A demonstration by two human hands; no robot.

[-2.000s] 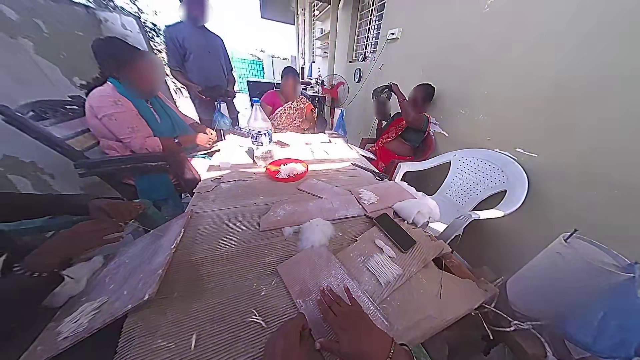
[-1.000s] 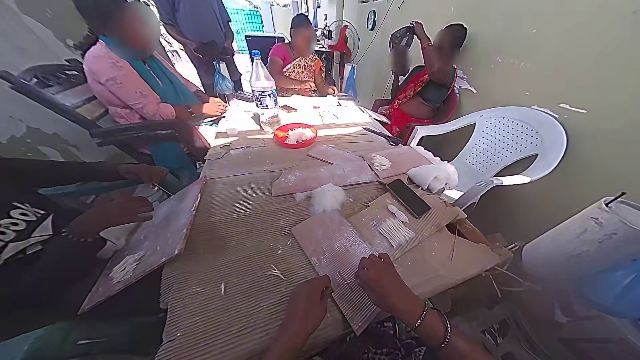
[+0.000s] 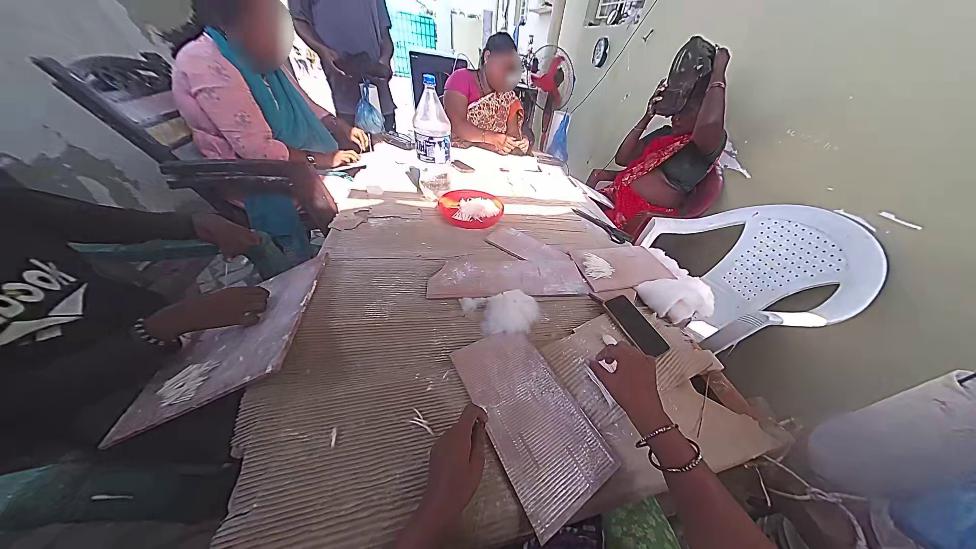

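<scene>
My left hand [image 3: 457, 457] grips the left edge of a ribbed, pinkish board [image 3: 541, 427] that lies aslant at the near side of the table. To its right, my right hand [image 3: 629, 377] is over a pile of thin white cotton wicks [image 3: 600, 385] on a corrugated cardboard piece [image 3: 568, 354]; its fingers cover part of the pile, and whether they pinch a wick cannot be told. A tuft of white cotton [image 3: 511, 311] touches the far end of the board. Beside my right hand lies a black phone [image 3: 637, 324]. A few loose wicks [image 3: 419, 421] lie left of the board.
Farther up the table stand a red bowl [image 3: 471, 210] of wicks and a plastic bottle [image 3: 432, 133]. Scissors [image 3: 602, 226] and more cotton [image 3: 675, 296] lie at the right, by a white plastic chair [image 3: 793, 252]. Several people are around; one at left works on a tilted board [image 3: 252, 343].
My right hand has moved from the ribbed board to the wick pile on the right. My left hand now holds the board's left edge. The person at back right has raised a dark bag before the face.
</scene>
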